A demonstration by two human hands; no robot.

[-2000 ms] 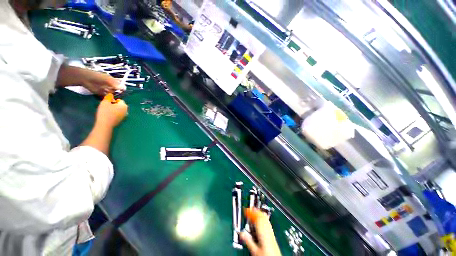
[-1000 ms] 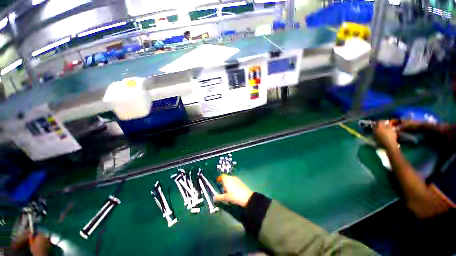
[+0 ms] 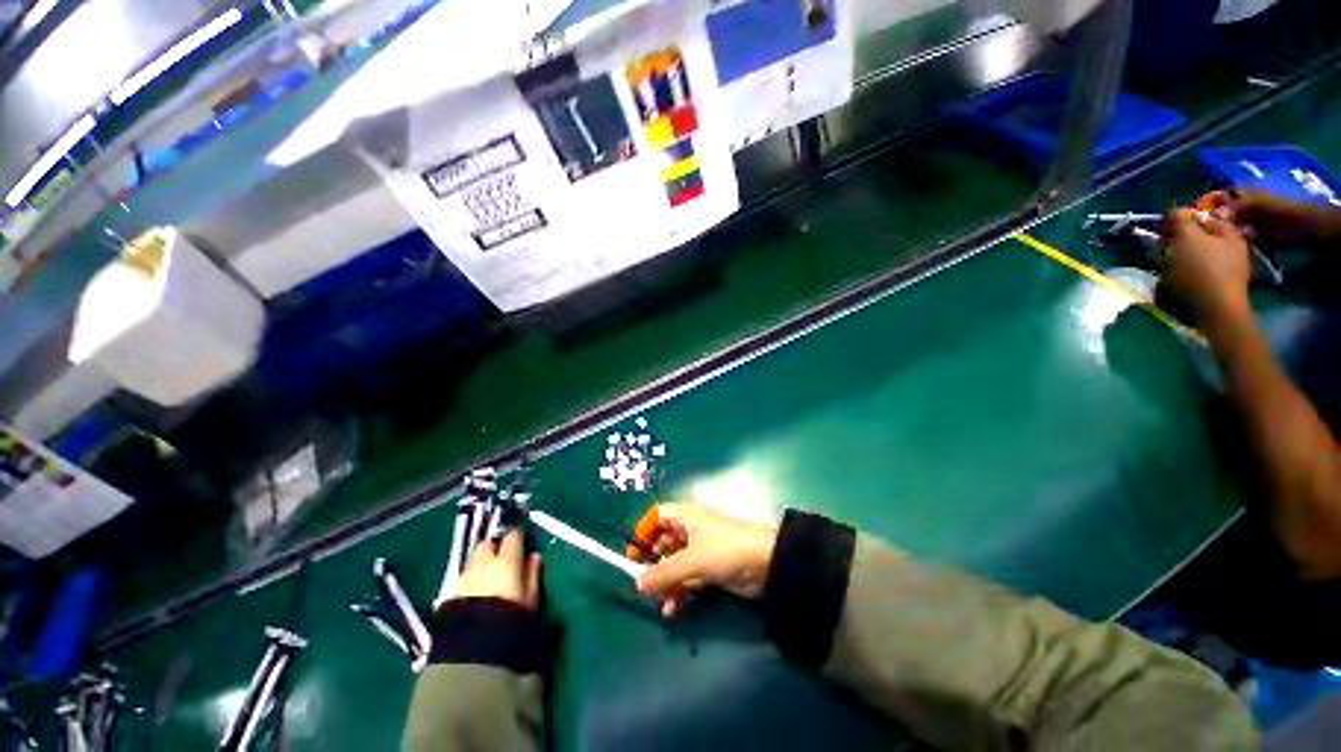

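Observation:
My right hand is closed on a bright orange hand tool, mostly hidden in the fist. A slim white strip runs from its fingers up and left toward the cable bundle. My left hand lies over the bundle of black-and-white cable assemblies; its fingertips touch the bundle, and whether they grip a piece cannot be told. A loose heap of tiny white connector pieces lies beyond my right hand.
More cable assemblies lie to the left, another pair farther left. A metal rail crosses behind the work. A white instruction sheet hangs beyond it. Another person's hands work at the far right, past a yellow line.
My left hand has come into view over the cable bundle. My right hand still has the orange tool, and a white strip now extends from its fingers. The view has shifted closer to the bench.

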